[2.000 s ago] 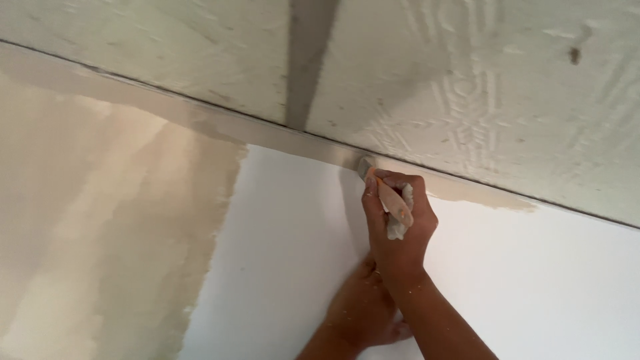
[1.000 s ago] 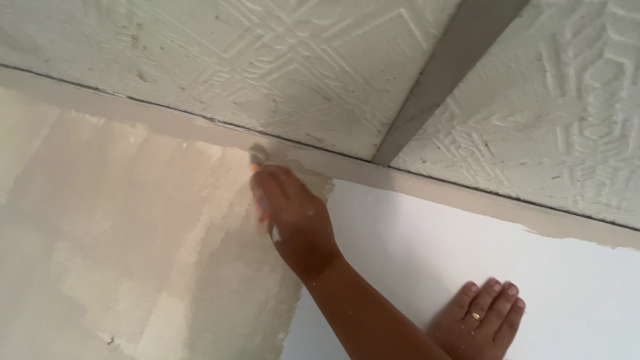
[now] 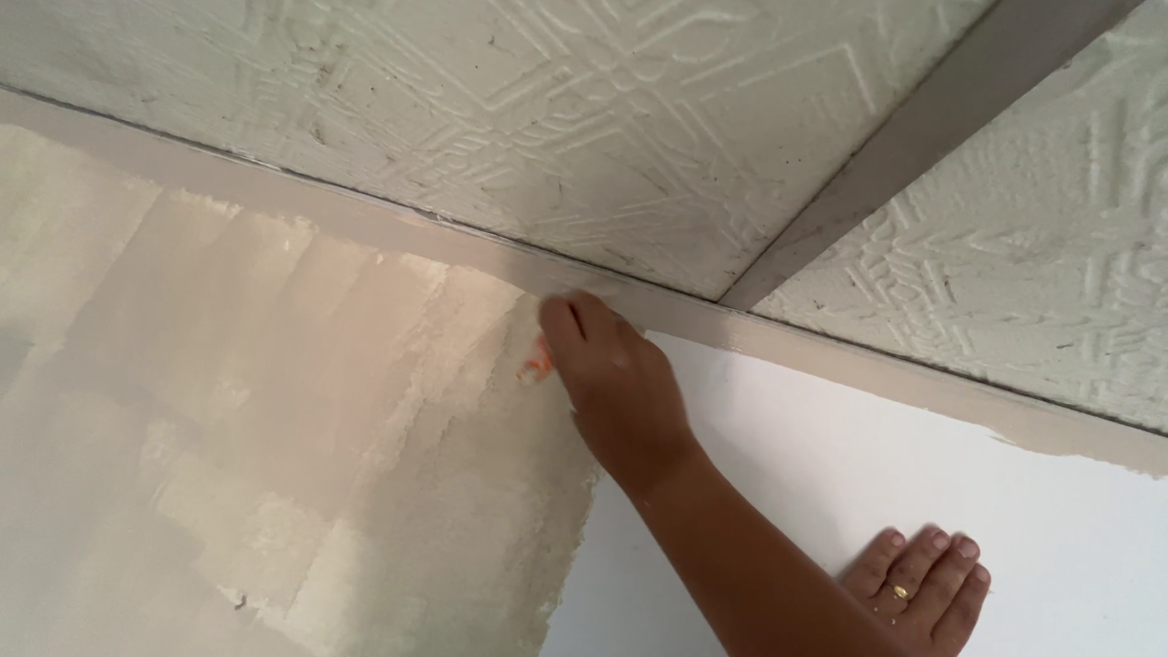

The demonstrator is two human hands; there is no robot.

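My right hand [image 3: 616, 374] is closed around a small paintbrush at the top edge of the wall, just under the ceiling line. An orange part of the brush [image 3: 538, 360] shows beside the fingers, blurred; the bristles are hidden behind the hand. Beige paint [image 3: 301, 365] covers the wall on the left, and a beige strip [image 3: 821, 360] runs along its top to the right. My left hand [image 3: 926, 579], with a ring on one finger, lies flat on the white wall [image 3: 785, 456] at lower right, partly hidden by my right forearm.
Overhead are embossed ceiling panels [image 3: 547, 109], split by a flat grey strip [image 3: 922, 119] that meets the wall right of my right hand. A thin dark gap [image 3: 411, 212] runs between ceiling and wall.
Since two seconds ago my left hand has moved from beneath my right wrist to the white wall at right. My right hand has moved left along the wall top, then slightly back right.
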